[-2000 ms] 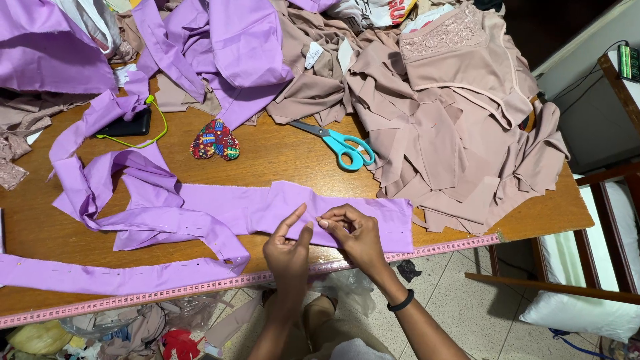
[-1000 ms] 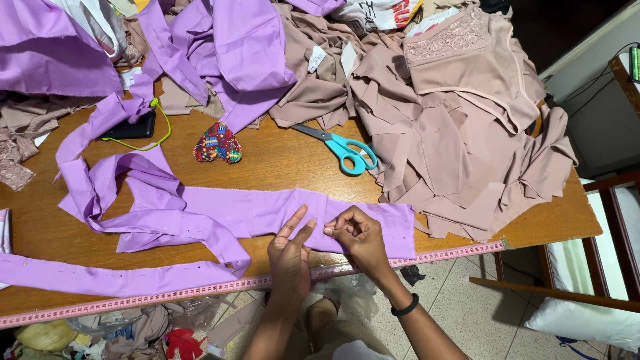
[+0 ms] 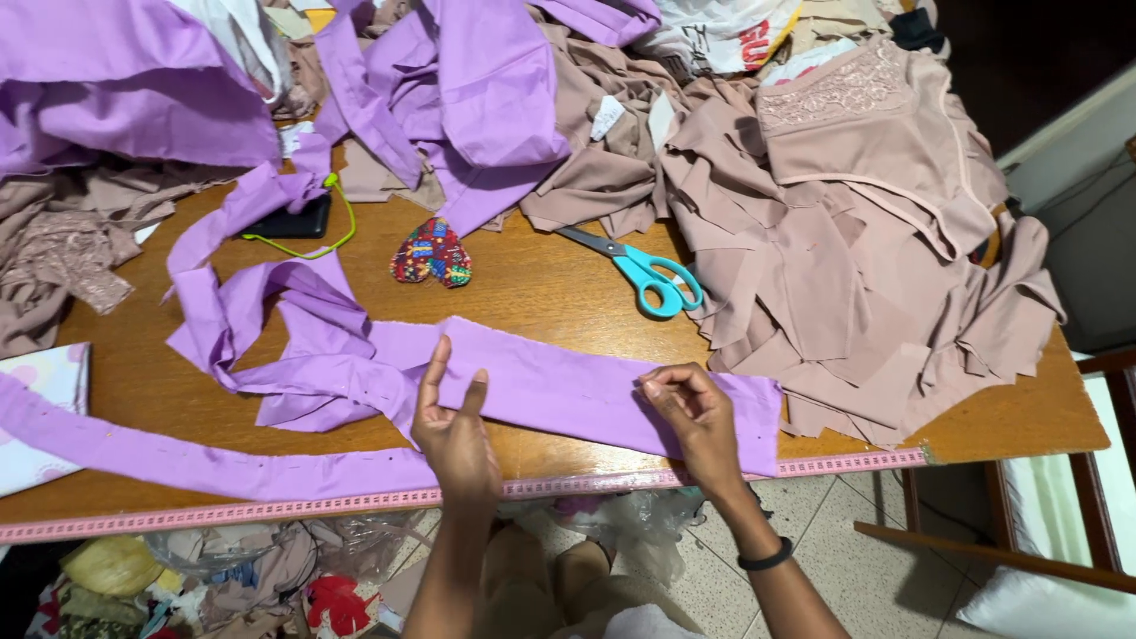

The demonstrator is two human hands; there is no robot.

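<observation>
My left hand [image 3: 460,430] is raised over the purple fabric strip [image 3: 559,382] with thumb and forefinger apart, holding nothing visible. To its right, my right hand [image 3: 692,413] pinches thumb and fingertips together just above the same strip; whatever lies between them is too small to make out. The strip lies flat on the wooden table, its right end near the beige fabric pieces. Another purple strip [image 3: 231,475], with small pins along it, runs off to the left. Teal-handled scissors [image 3: 652,280] and a patterned heart-shaped cushion [image 3: 432,255] rest behind the hands.
A pink measuring tape [image 3: 266,510] runs along the table's front edge. Beige fabric pieces [image 3: 799,284] and lace-trimmed briefs [image 3: 852,124] are piled at right. More purple cloth [image 3: 497,89] fills the back. A black device [image 3: 302,220] lies under a green cord. Scraps lie on the floor at left.
My hands have moved apart; earlier they were close together over the purple strip. The left hand is now further left and the right hand further right.
</observation>
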